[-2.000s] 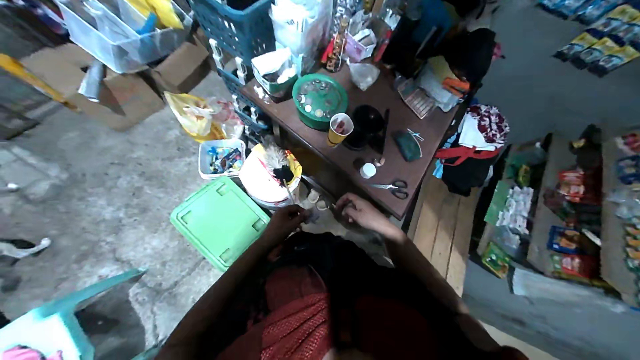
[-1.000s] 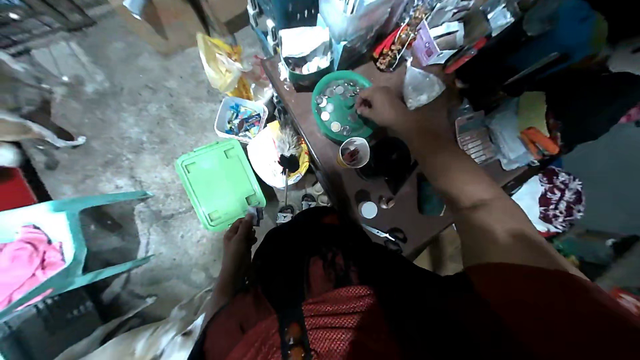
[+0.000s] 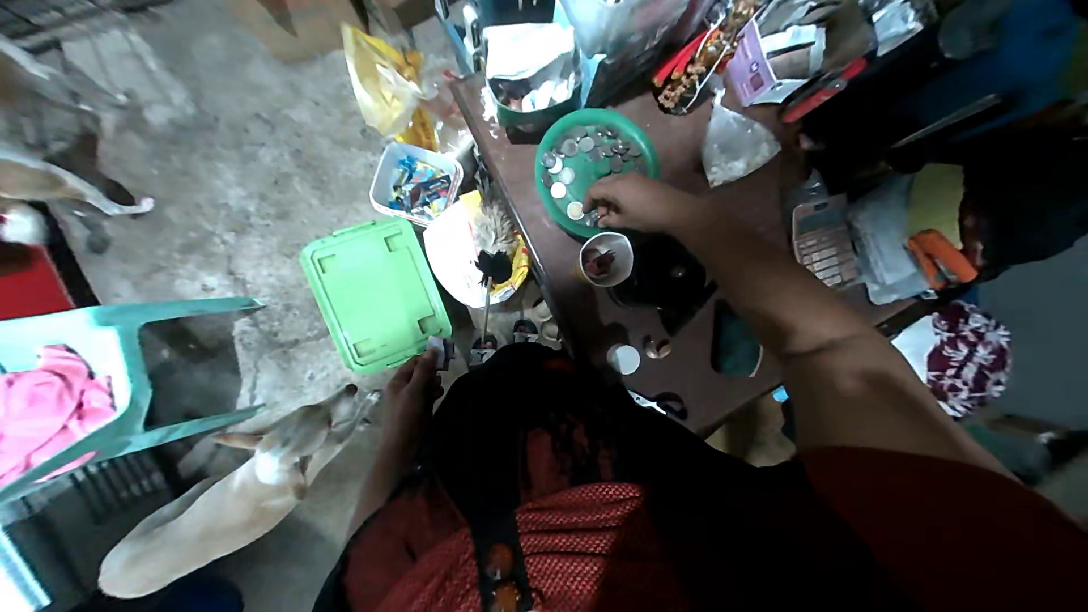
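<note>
My right hand (image 3: 633,202) reaches into a round green plastic bowl (image 3: 653,146) of coins, fingertips down at its near rim; whether a coin is between them cannot be told. Loose coins (image 3: 586,144) lie over the bowl's bottom. Just below that hand a paper cup (image 3: 609,258) holds small brownish things. My left hand (image 3: 414,380) hangs low beside my body and grips a small whitish and dark item (image 3: 440,350), perhaps a folded note or packet, near the corner of a light green plastic lid (image 3: 374,293). On the brown table (image 3: 561,293) are also a white round cap (image 3: 624,359) and scissors (image 3: 667,404).
A light-coloured dog (image 3: 229,501) stands on the concrete floor at lower left, by a teal plastic chair (image 3: 127,365) with pink cloth. A tub of small packets (image 3: 416,183) and a feather duster (image 3: 493,246) are left of the table. A knotted plastic bag (image 3: 735,140) lies right of the bowl.
Two seconds ago both hands were close together before my body; since then the right has gone to the coin bowl and the left down beside the green lid. A dog has come into view at lower left.
</note>
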